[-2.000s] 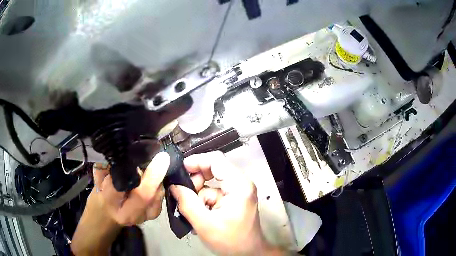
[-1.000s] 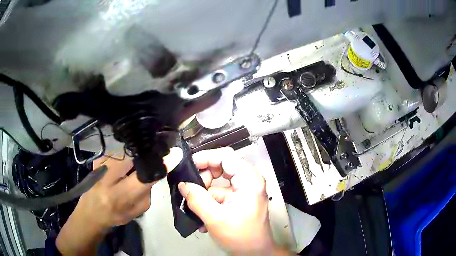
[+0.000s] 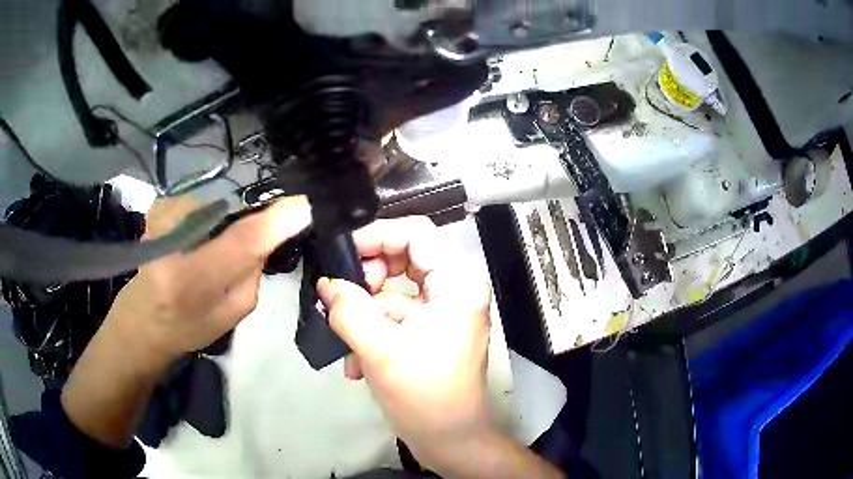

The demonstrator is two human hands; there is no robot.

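Note:
A black padded fabric piece hangs folded below the dark presser mechanism of the sewing machine. My right hand pinches it between thumb and fingers from the right. My left hand is at the left of the mechanism, with its fingertips close to the fabric's upper end. The black mechanism and a grey curved lever partly cover my left hand, so its grip is hidden. The needle and the fabric's upper edge cannot be made out.
A black heap of pieces with white flecks lies at the left, and another dark piece lies below my left hand. A black lever linkage, thin dark strips, a white bottle and a blue crate are at the right.
The view has tilted, so the machine head sits higher in the picture. My left fingertips now show further from the fabric's visible part. My right hand keeps its pinch on the fabric.

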